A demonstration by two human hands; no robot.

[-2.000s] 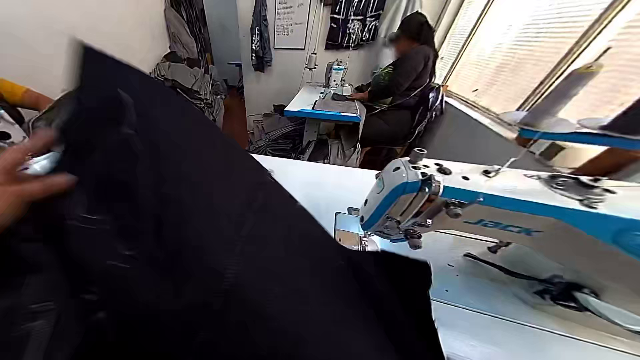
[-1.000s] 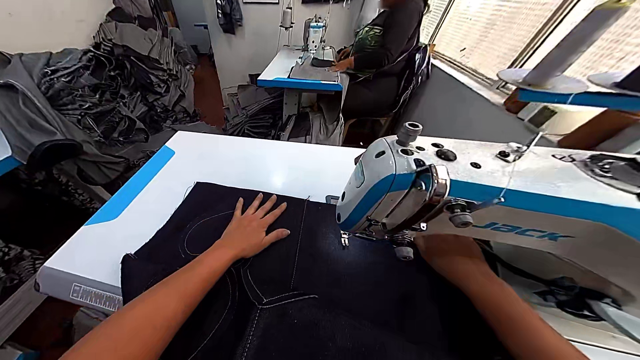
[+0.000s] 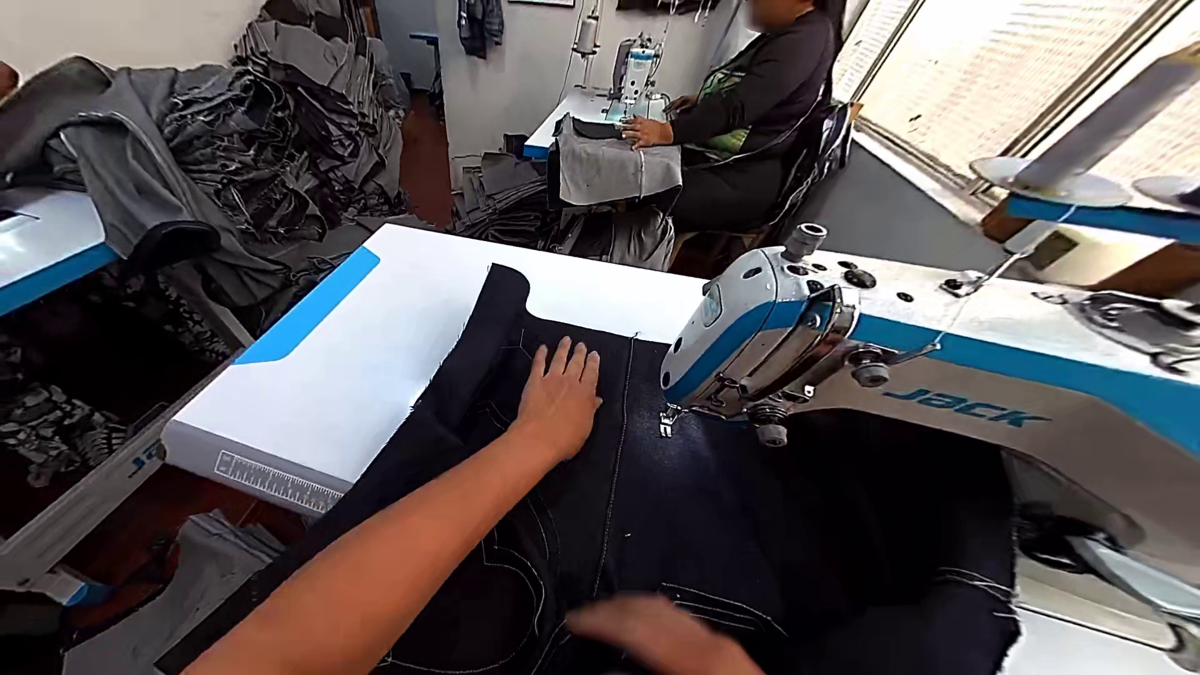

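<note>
Dark denim cloth with pale stitch lines (image 3: 694, 506) lies over the white table of a Jack sewing machine (image 3: 937, 347) and runs under its arm. The presser foot (image 3: 667, 422) stands over the cloth, right of a long stitched seam. My left hand (image 3: 561, 398) rests flat on the cloth, left of that seam, fingers apart. My right hand (image 3: 656, 633) is blurred at the bottom edge, over the cloth near a stitched double line; its fingers cannot be made out clearly.
A co-worker (image 3: 750, 103) sits at another sewing machine (image 3: 637, 80) with grey cloth (image 3: 619, 169). Heaps of grey garments (image 3: 244, 141) stand at the left, beside another machine table (image 3: 56, 244). Thread cones (image 3: 1106, 122) rise at the right. The table's blue-edged corner (image 3: 314, 309) is near.
My right hand has moved from behind the needle area, under the machine arm, to the bottom edge. The denim has shifted and now folds up at its far left corner. My left hand still lies on it.
</note>
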